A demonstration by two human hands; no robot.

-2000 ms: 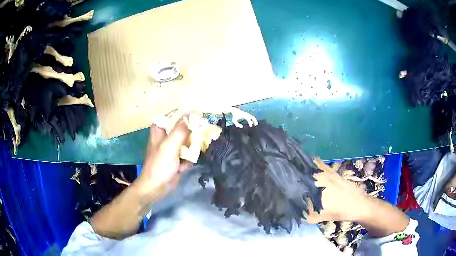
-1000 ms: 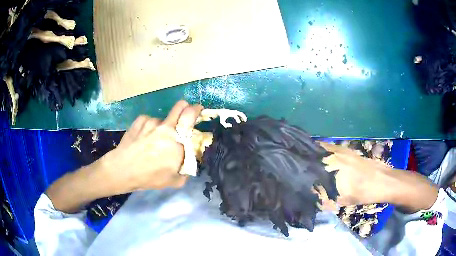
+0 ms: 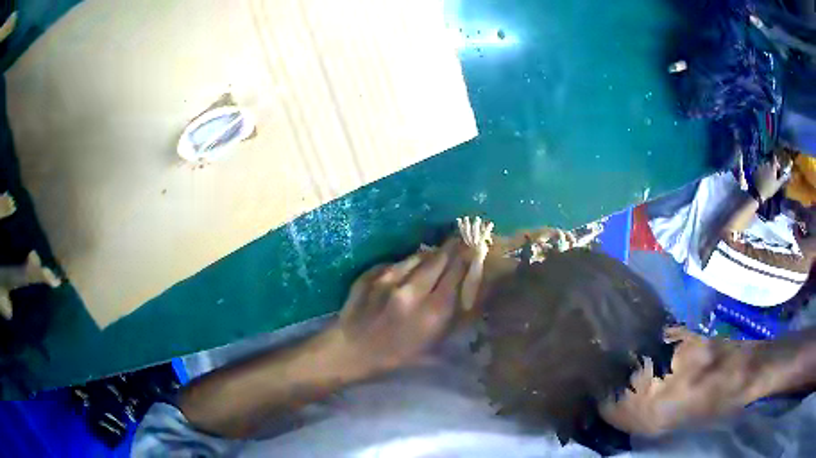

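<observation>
A dark, jagged, feathery part (image 3: 573, 331) is held above my lap, at the table's front edge. My right hand (image 3: 667, 389) holds its right side, the fingers partly hidden by it. My left hand (image 3: 403, 309) grips a beige upper body part (image 3: 474, 259) at the black part's left side; a small beige hand with fingers sticks up above my fingertips. Another beige limb (image 3: 564, 240) shows behind the black part's top. Whether the two parts are joined cannot be told. A white oval glue dish (image 3: 216, 134) lies on the cardboard sheet (image 3: 385, 107).
Green table (image 3: 555, 143) beyond my hands. Dark feathery pieces (image 3: 725, 72) lie at the back right. Joined figures with beige limbs (image 3: 27, 273) lie at the left edge. A blue bin (image 3: 54, 434) with dark parts is at lower left. Another person's arm (image 3: 747, 210) shows at right.
The view has turned and shifted, so the cardboard sits tilted and further left. The beige part is turned, its small hand now upright. Both hands keep their holds.
</observation>
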